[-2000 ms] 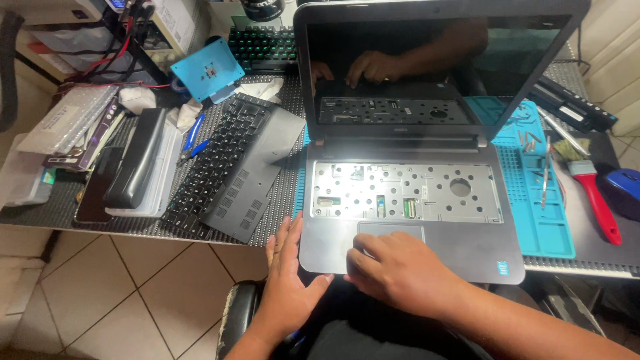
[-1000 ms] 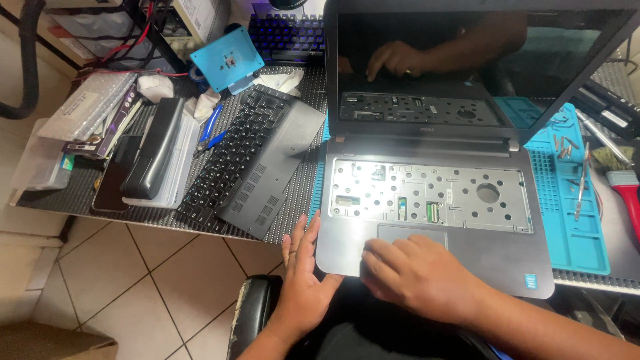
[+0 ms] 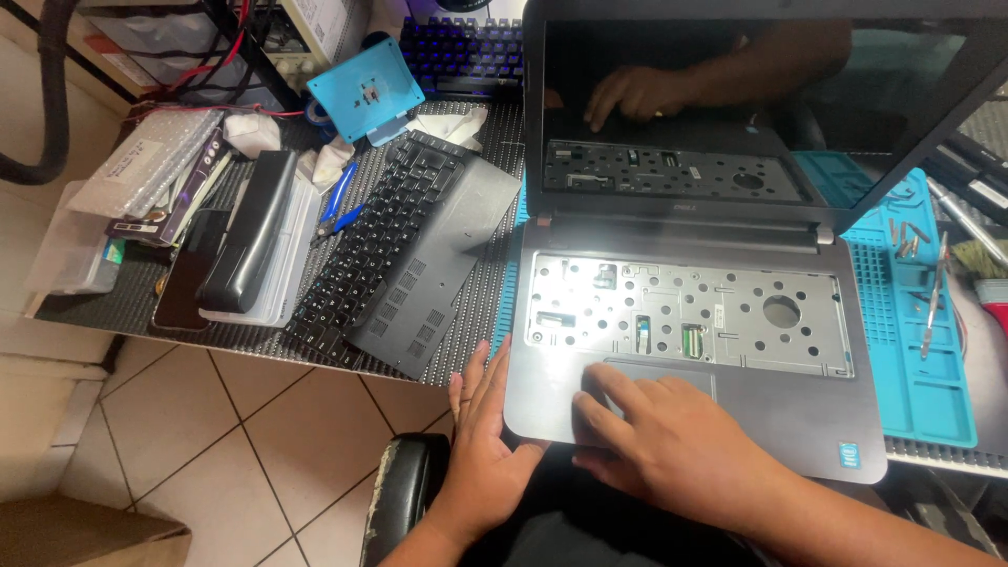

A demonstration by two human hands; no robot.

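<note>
An open Dell laptop point(image 3: 787, 409) rests at the table's front edge, its keyboard bay showing a perforated metal plate point(image 3: 583, 307). My left hand point(image 3: 488, 441) is against the laptop's front left corner, fingers along the side and thumb at the front edge. My right hand point(image 3: 654, 433) lies over the palm rest and touchpad with bent fingers; its fingertips are partly hidden, and the thumb is at the front edge. Left of the laptop lie a loose laptop keyboard point(image 3: 370, 244) and, partly over it, a dark plastic bottom cover point(image 3: 425, 291).
A blue silicone repair mat point(image 3: 937, 402) with screwdriver bits and tweezers point(image 3: 935, 299) extends under the laptop. Blue-handled cutters point(image 3: 340, 193), a black stapler-like object point(image 3: 252, 236), a bubble-wrapped packet point(image 3: 150, 165) and a blue stand point(image 3: 370, 90) sit left. A red-handled brush point(image 3: 992, 291) lies right.
The view has shifted. Both hands stay at the laptop's front left part, with no plain change in their places.
</note>
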